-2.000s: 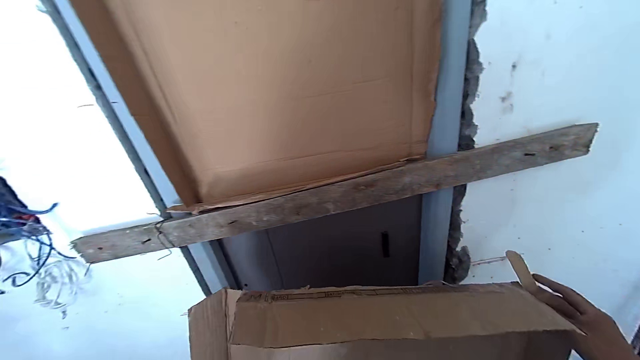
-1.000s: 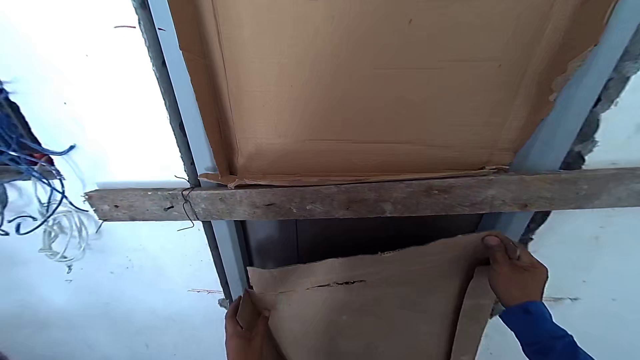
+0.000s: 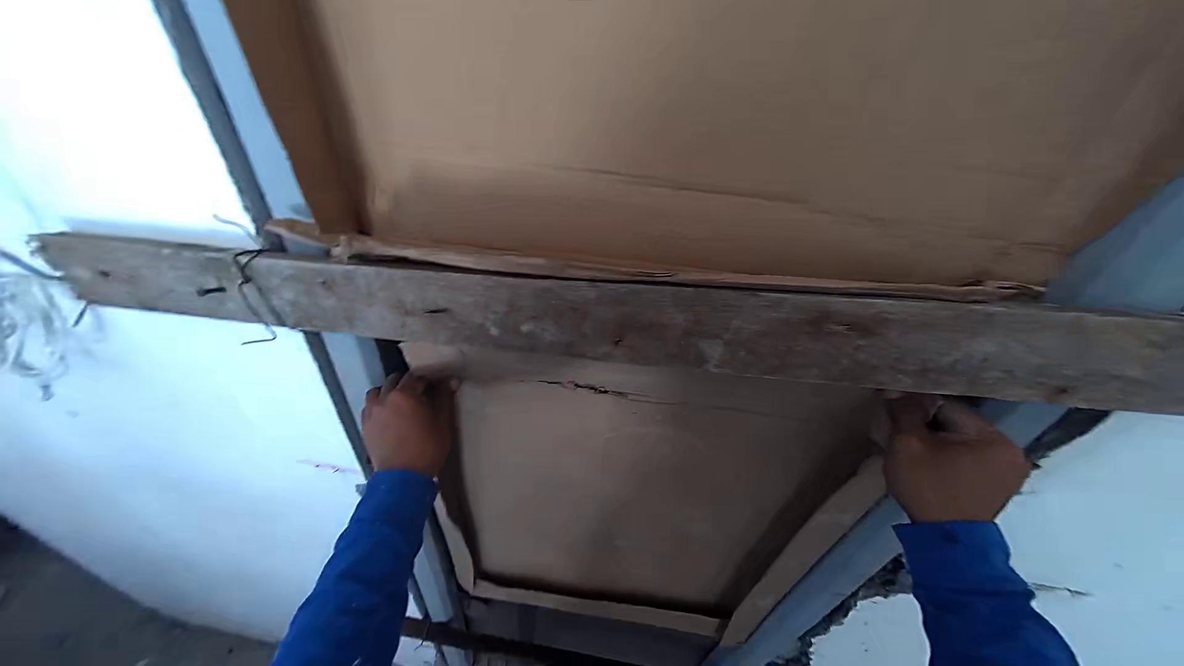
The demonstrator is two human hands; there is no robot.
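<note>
A lower cardboard sheet (image 3: 629,490) with folded side flaps lies against the door panel, its top edge behind a wooden plank (image 3: 601,324). My left hand (image 3: 407,425) grips the sheet's upper left corner, just under the plank. At the upper right corner my right hand (image 3: 953,458) holds the cardboard, its fingertips partly hidden by the plank and the sheet. A dark tear runs across the sheet near its top. Above the plank, a larger cardboard sheet (image 3: 703,129) covers the upper part of the door.
Grey door frame posts (image 3: 832,555) run down both sides. Bent wire (image 3: 248,287) and nails stick out of the plank at left. Broken masonry edges the right post. A bundle of pale cable (image 3: 32,324) hangs at far left. A dark bar (image 3: 499,643) crosses low down.
The lower cardboard has moved up, and its top edge is now behind the plank. Two seconds ago only one hand showed, at the right; both now hold the upper corners.
</note>
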